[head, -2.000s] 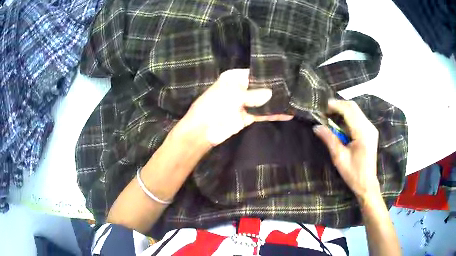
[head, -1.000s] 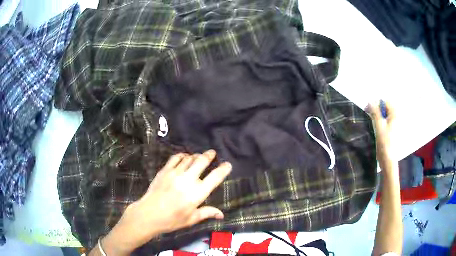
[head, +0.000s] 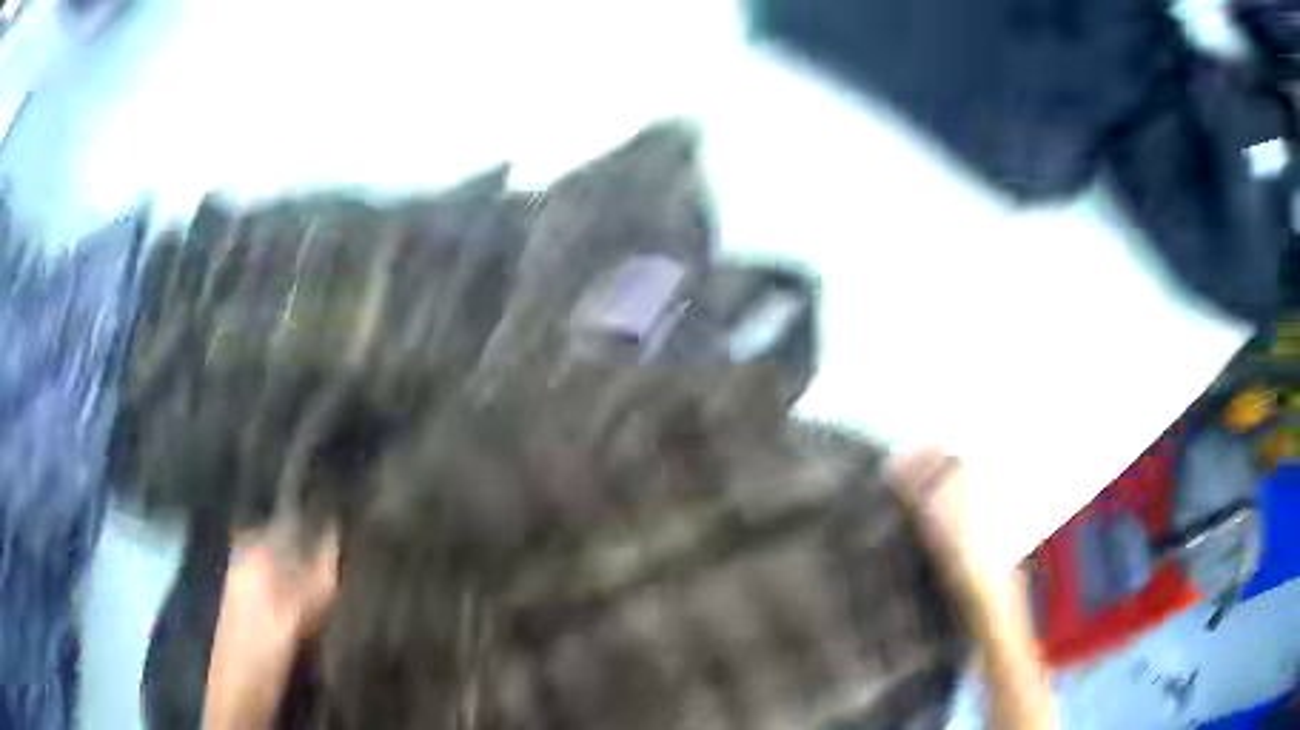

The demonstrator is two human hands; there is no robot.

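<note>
The brown plaid garment [head: 656, 556] is motion-blurred and lies bunched across the lower middle of the view. A pale rectangular patch [head: 642, 297], like a label, shows on its upper dark part. A narrow loop of the cloth [head: 801, 307] sticks out at its upper right. My left hand [head: 285, 571] is at the lower left, its fingers against the cloth and partly hidden by it. My right hand [head: 927, 482] is at the garment's right edge, fingers closed on the cloth. Any snips in it cannot be made out.
A blue-white plaid pile [head: 57, 471] hangs at the left edge. Dark navy garments [head: 998, 86] lie at the upper right on the white table [head: 912, 271]. A red crate or stool [head: 1112, 571] with grey and blue things beside it stands beyond the table's edge at the lower right.
The garment has shifted and turned over; its dark lining and white loops no longer show, and a pale patch does. Both hands have moved to the garment's sides. The view has shifted.
</note>
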